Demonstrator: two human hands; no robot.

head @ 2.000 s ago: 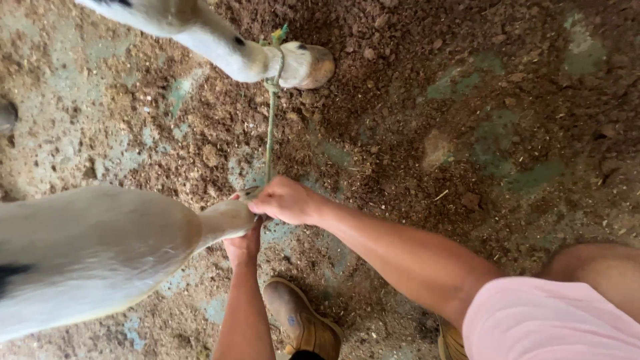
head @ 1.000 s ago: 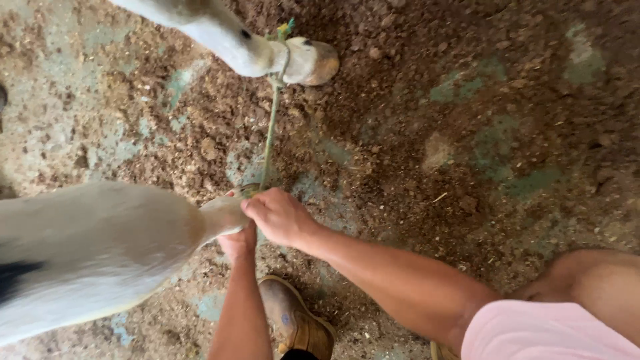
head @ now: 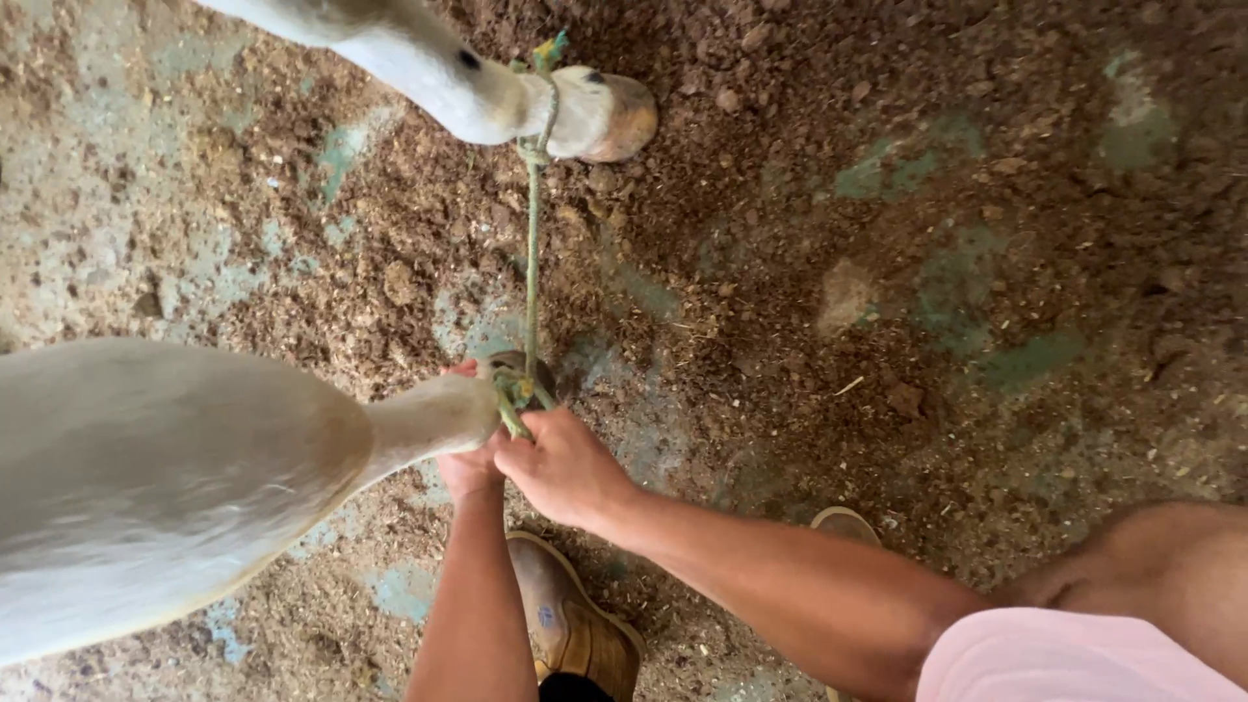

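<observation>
The pale lower leg (head: 429,414) of a white hoofed animal comes in from the left, its dark hoof (head: 531,375) partly hidden. My left hand (head: 473,468) is wrapped around that leg from below, most of its fingers out of sight behind it. A green-yellow rope (head: 532,263) is looped at this leg, and my right hand (head: 561,468) pinches the loop close beside my left hand. From there the rope runs nearly straight up the view to a knotted loop around the other leg (head: 575,112), above its brownish hoof (head: 629,119).
Loose brown dirt or bedding (head: 731,361) covers the ground, with greenish patches showing through. Brown boots (head: 575,604) stand below my hands, the second one (head: 843,525) partly hidden behind my right forearm. A pink garment (head: 1063,653) fills part of the bottom right.
My right hand has drawn slightly away from the leg, and a rope loop now shows at its fingers. The left hand stays at the leg. The view has shifted a little.
</observation>
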